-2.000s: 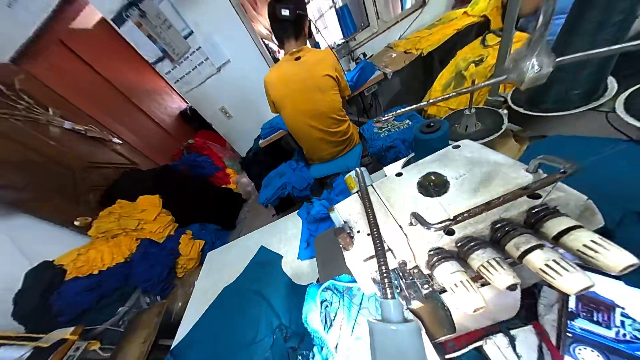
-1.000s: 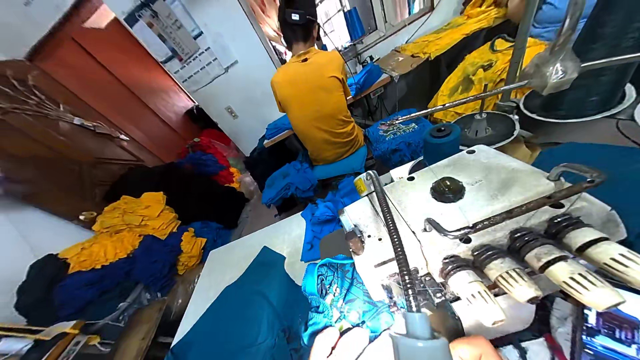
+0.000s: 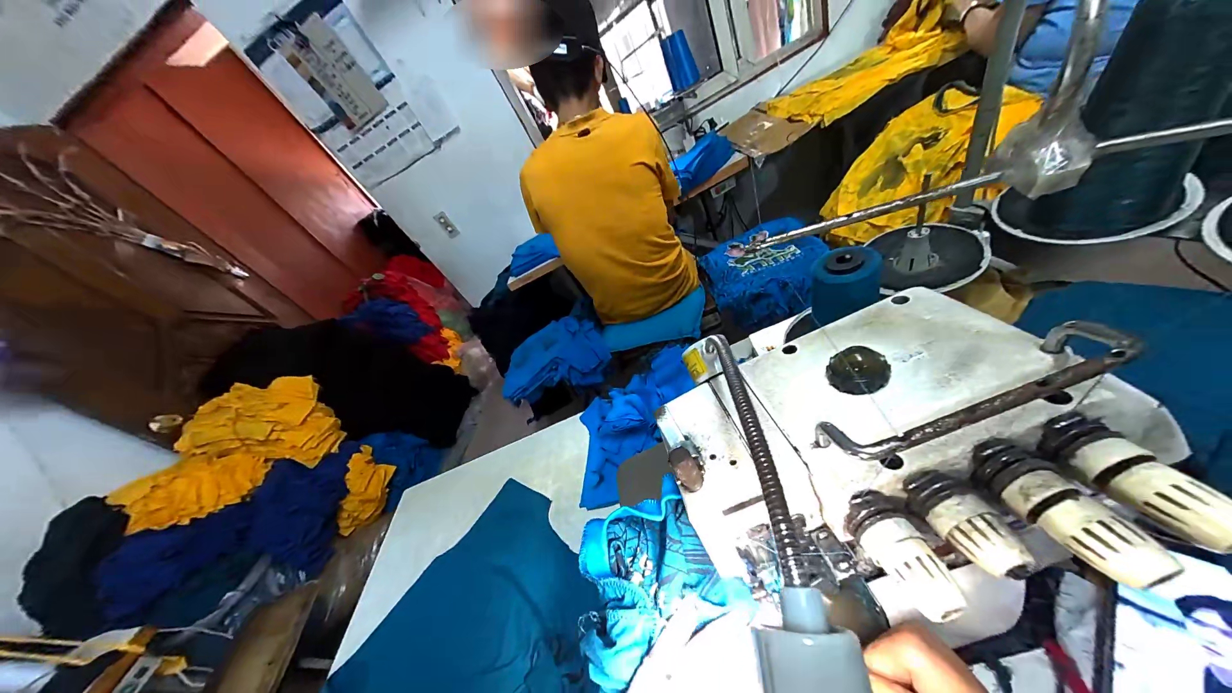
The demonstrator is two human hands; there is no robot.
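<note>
An overlock-type sewing machine [image 3: 770,414] with a white, stained top stands at right. Beneath its needle area lies a bunched bright-blue garment piece [image 3: 626,568] with patterned fabric. My right hand [image 3: 914,659] shows only in part at the bottom edge, beside the grey lamp head [image 3: 808,654] on its flexible neck; its grip is hidden. Left of the lamp, strong glare washes out the cloth, and my left hand cannot be made out clearly there. A dark teal fabric panel [image 3: 481,597] lies on the white table [image 3: 414,520] at left of the machine.
Cream tension knobs [image 3: 905,558] line the machine's front, with a bent metal rod [image 3: 982,409] above. A teal thread cone [image 3: 845,284] stands behind. A person in a yellow shirt [image 3: 616,212] sits farther back. Yellow and blue cloth heaps [image 3: 260,433] lie at left.
Two seconds ago no hand showed; one second ago fingers showed on both sides of the lamp. Now only the right hand is distinct. Part of another person has come into view at upper right.
</note>
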